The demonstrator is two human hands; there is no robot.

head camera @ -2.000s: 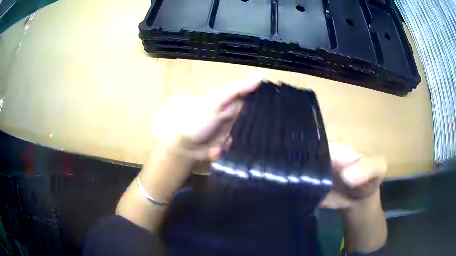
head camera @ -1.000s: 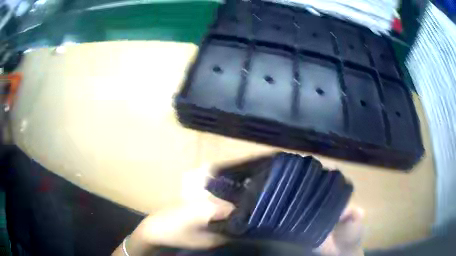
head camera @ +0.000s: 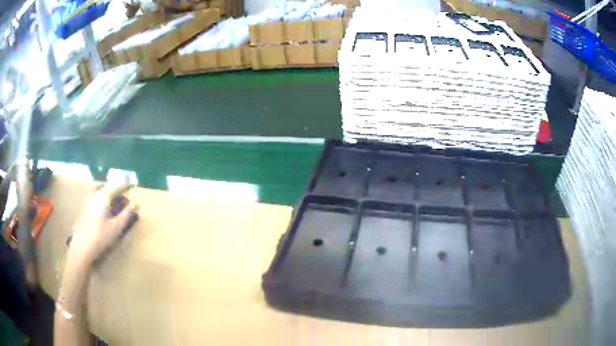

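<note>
My left hand [head camera: 101, 219], with a bracelet at the wrist, is at the far left over the tan table. Its fingers are closed around a small dark object [head camera: 125, 230], which looks like phone frames; the hand covers much of it and the number cannot be told. My right hand is out of the picture. A stack of black blister trays [head camera: 415, 211] lies in front of me, right of centre. The pockets seen in the top tray are empty, with small round holes.
A tall stack of white blister trays [head camera: 442, 101] with dark frames in its top stands beyond the black trays. Another white stack [head camera: 594, 162] leans at the right edge. An orange thing [head camera: 37, 219] is at the far left. Cardboard boxes [head camera: 297, 44] and blue baskets [head camera: 584, 44] are behind.
The fanned frame stack held in both hands has gone from the front. My left hand has moved far left, and my right hand has left the picture. The view has tilted up.
</note>
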